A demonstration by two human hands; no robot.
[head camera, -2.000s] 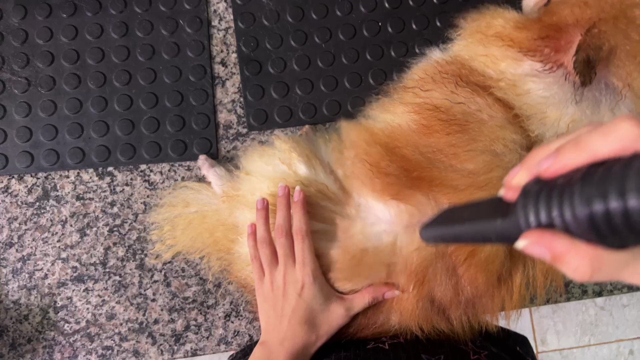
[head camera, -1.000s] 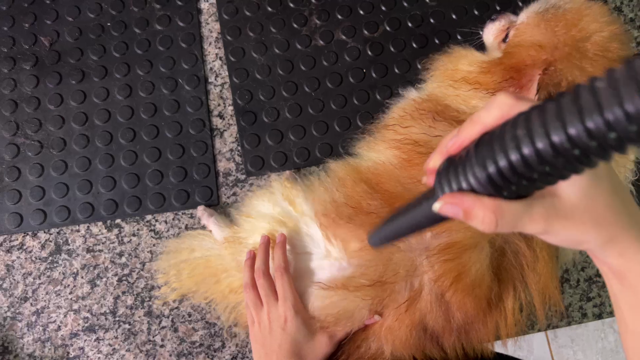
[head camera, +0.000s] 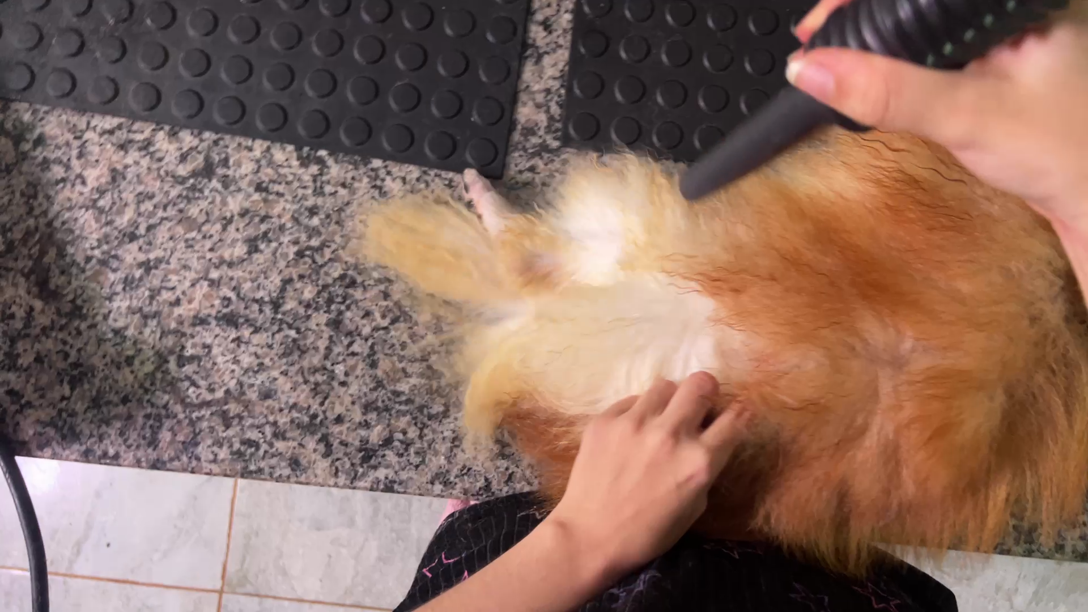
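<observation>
A dog with long orange and cream fur (head camera: pixel 850 280) lies on a speckled granite counter (head camera: pixel 280 314), its rump and a pale hind paw (head camera: pixel 486 200) toward the left. Its head is out of view. At upper right my right hand (head camera: pixel 943 110) grips the ribbed black hose of a dryer, whose tapered black nozzle (head camera: pixel 756 144) points down-left at the fur of the hindquarters. My left hand (head camera: pixel 654 450) rests on the near side of the dog, fingers curled in the fur beside a pale patch; whether it pinches any fur cannot be told.
Two black studded rubber mats (head camera: pixel 280 81) (head camera: pixel 671 68) lie along the far side, with a strip of granite between them. Below the counter's near edge are pale floor tiles (head camera: pixel 314 535), a black cable (head camera: pixel 30 527) at left and dark patterned clothing (head camera: pixel 722 578).
My left hand has gone from lying flat with fingers extended to curled fingers on the dog's near side. The nozzle has moved toward the far side of the hindquarters. The view has shifted closer.
</observation>
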